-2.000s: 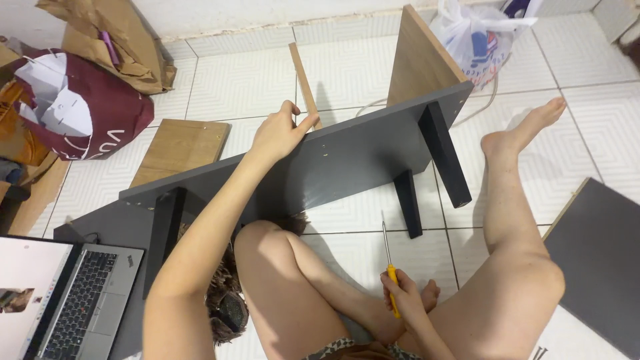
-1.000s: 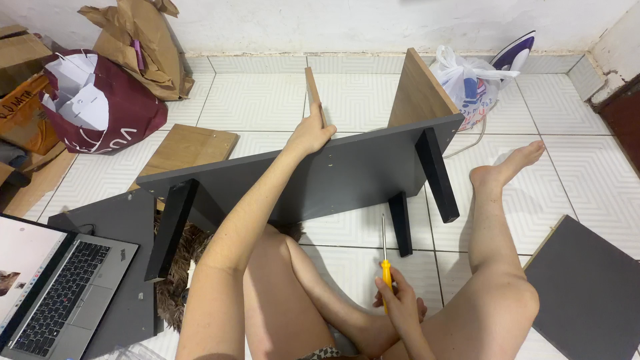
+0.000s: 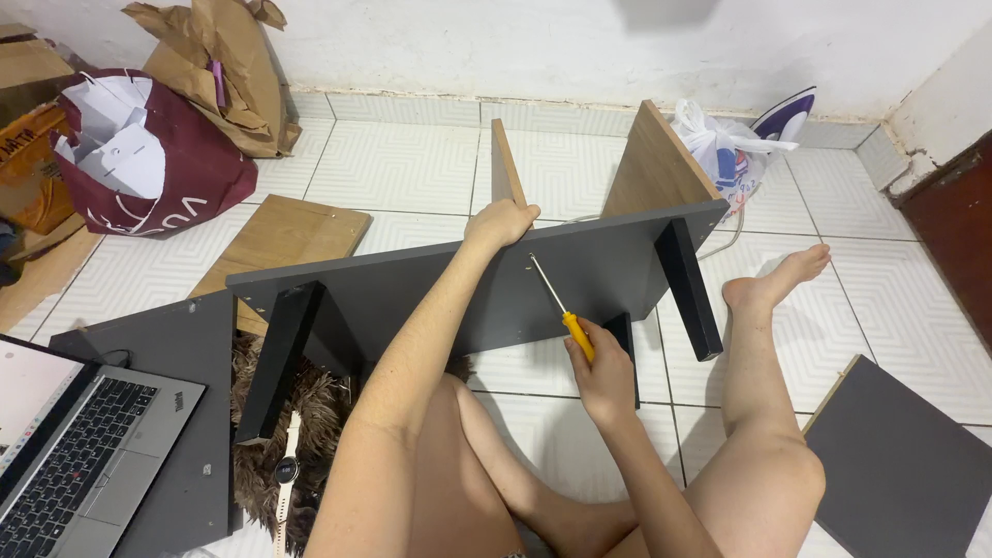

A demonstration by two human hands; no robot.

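A dark grey furniture panel (image 3: 434, 291) stands on its long edge across my lap area, with black tapered legs (image 3: 688, 291) pointing toward me. My left hand (image 3: 502, 223) reaches over its top edge and grips a narrow wood-faced board (image 3: 507, 167) behind it. In my right hand (image 3: 601, 368) is a screwdriver with a yellow handle (image 3: 578, 337); its tip touches the panel's face at a small spot just below my left hand. A wider wood-faced board (image 3: 659, 163) projects from the back of the panel's right end.
A laptop (image 3: 116, 457) rests on a grey board (image 3: 186, 403) at left, near a wristwatch (image 3: 287, 470) on brown fur. Behind are a loose wooden board (image 3: 287, 232), a maroon bag (image 3: 178, 178) and a paper bag (image 3: 256, 116). Another grey board (image 3: 914, 457) lies at right.
My right hand has raised the screwdriver from in front of the panel to its face. My left hand has stayed at the top edge by the narrow board.
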